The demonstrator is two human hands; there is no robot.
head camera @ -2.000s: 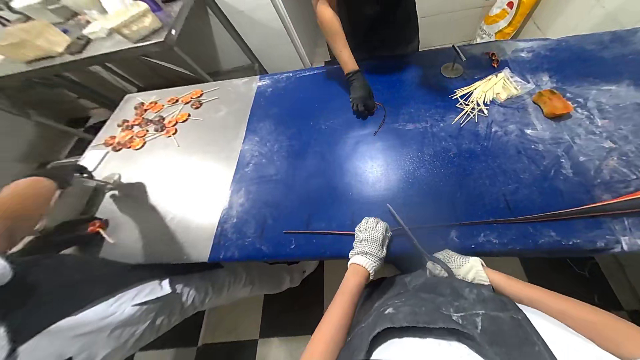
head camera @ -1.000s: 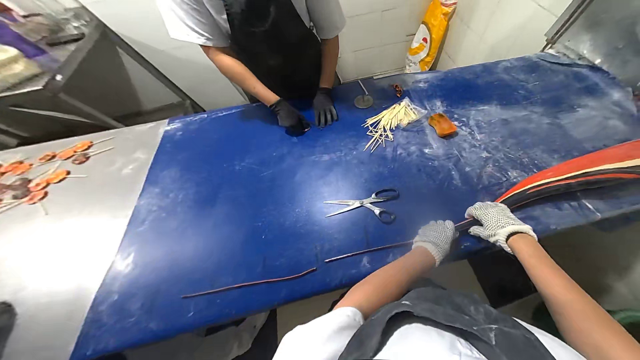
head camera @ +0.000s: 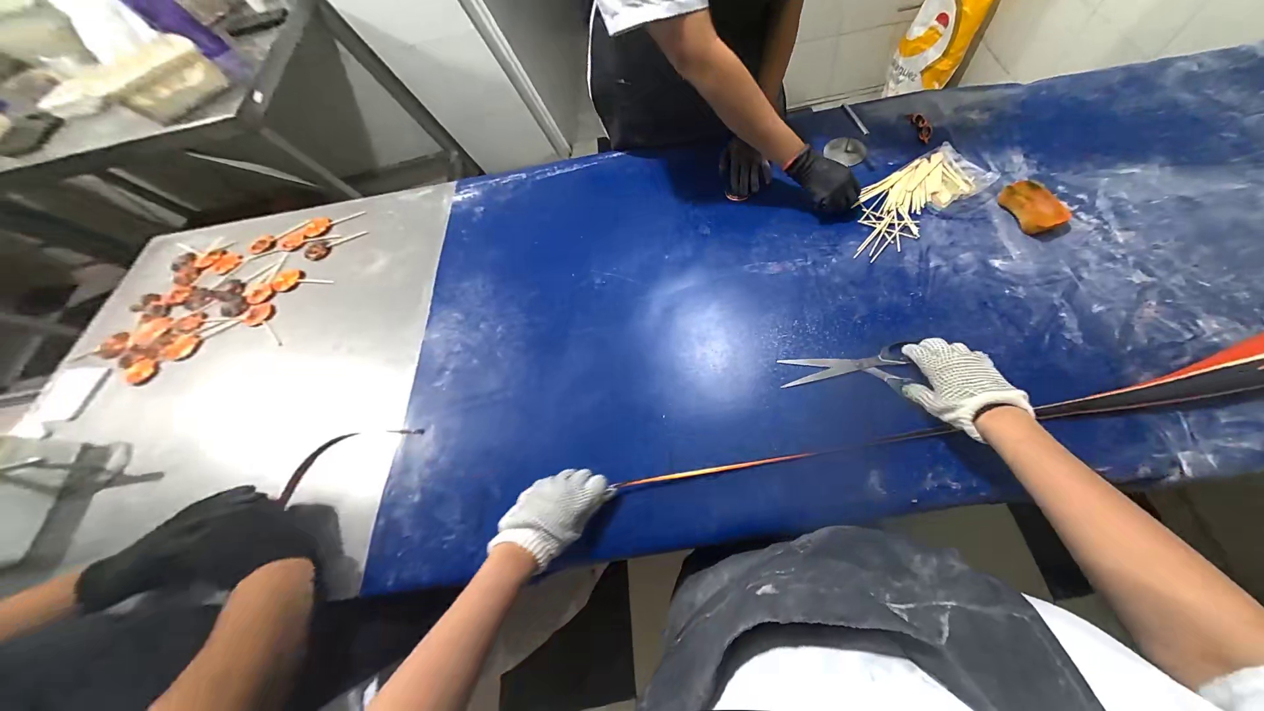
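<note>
My left hand (head camera: 553,512), in a white knit glove, is closed on the end of a thin orange-and-dark candy rope (head camera: 716,472). The rope stretches right across the blue tabletop and joins a thicker red, black and cream candy mass (head camera: 1200,377) at the right edge. My right hand (head camera: 956,383), gloved alike, rests on the handles of metal scissors (head camera: 834,368), whose blades lie spread and point left. Its fingers partly cover the handles, so how firmly they grip is hard to tell. The rope passes by the wrist side of this hand.
Across the table, a co-worker's black-gloved hand (head camera: 828,181) touches a pile of white sticks (head camera: 904,202). An orange candy piece (head camera: 1034,207) and a round metal tool (head camera: 845,150) lie nearby. At left are lollipops (head camera: 188,306) on the metal surface (head camera: 395,267) and another co-worker's gloved hands (head camera: 212,538) with a dark strip (head camera: 316,459).
My left hand has moved left along the table, away from my right hand, which has gone from the rope to the scissors. The far co-worker's hand has reached the sticks.
</note>
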